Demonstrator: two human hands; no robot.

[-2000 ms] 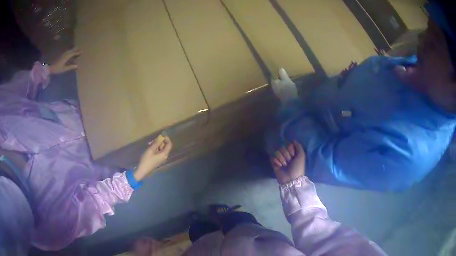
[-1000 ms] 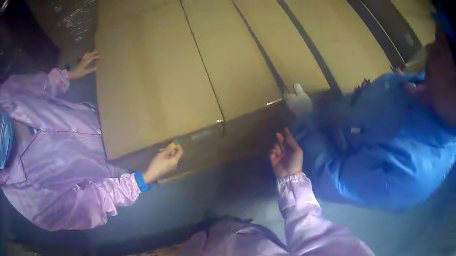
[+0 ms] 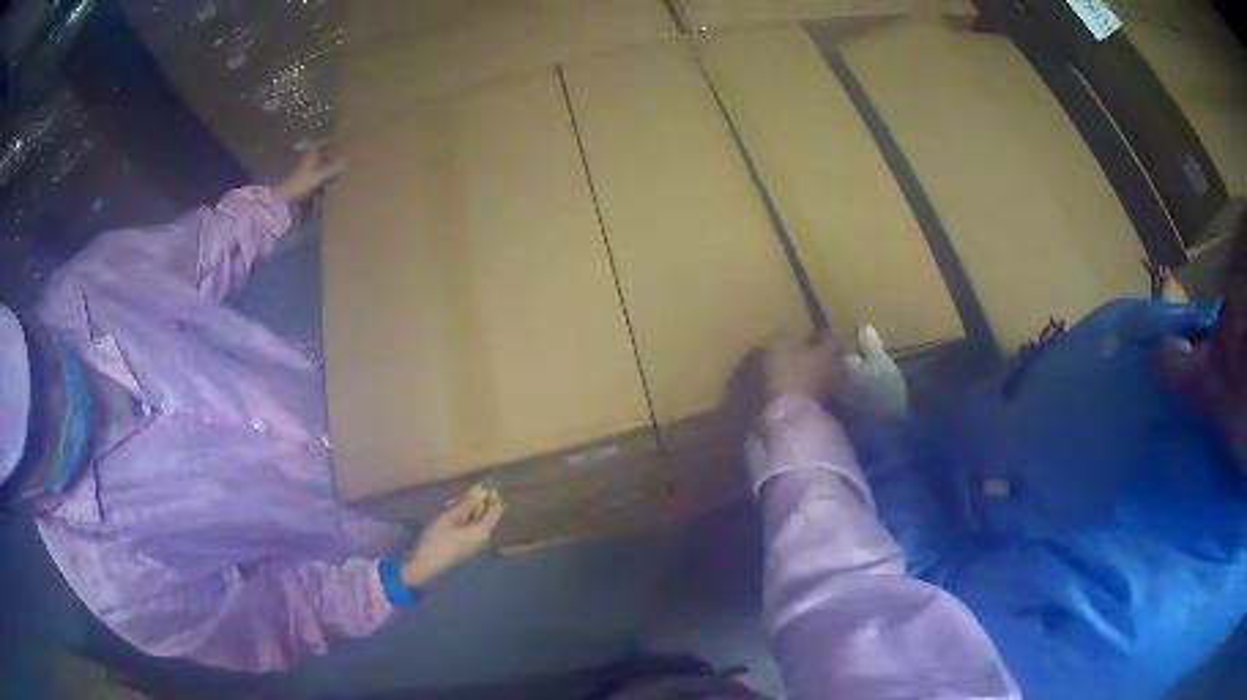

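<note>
A large brown carton (image 3: 479, 274) lies in front of me, its top flaps meeting in a dark seam. More cartons (image 3: 848, 205) sit beside it to the right, with dark gaps between them. My right hand (image 3: 790, 369), bare and in a pink cuff, is at the carton's near right edge. It is blurred, so its fingers and any contact are unclear. My left hand is out of the picture.
A person in pink (image 3: 219, 451) stands at left, one hand at the carton's far-left edge, the other holding a small yellow object (image 3: 479, 499). A person in blue (image 3: 1039, 506) with a white glove (image 3: 875, 372) stands close at right. Film-wrapped goods (image 3: 246, 69) stand behind left.
My right hand has moved up from over the floor to the carton's near edge. The view has shifted, so the cartons appear lower and farther right. The other people's hands stay at the cartons.
</note>
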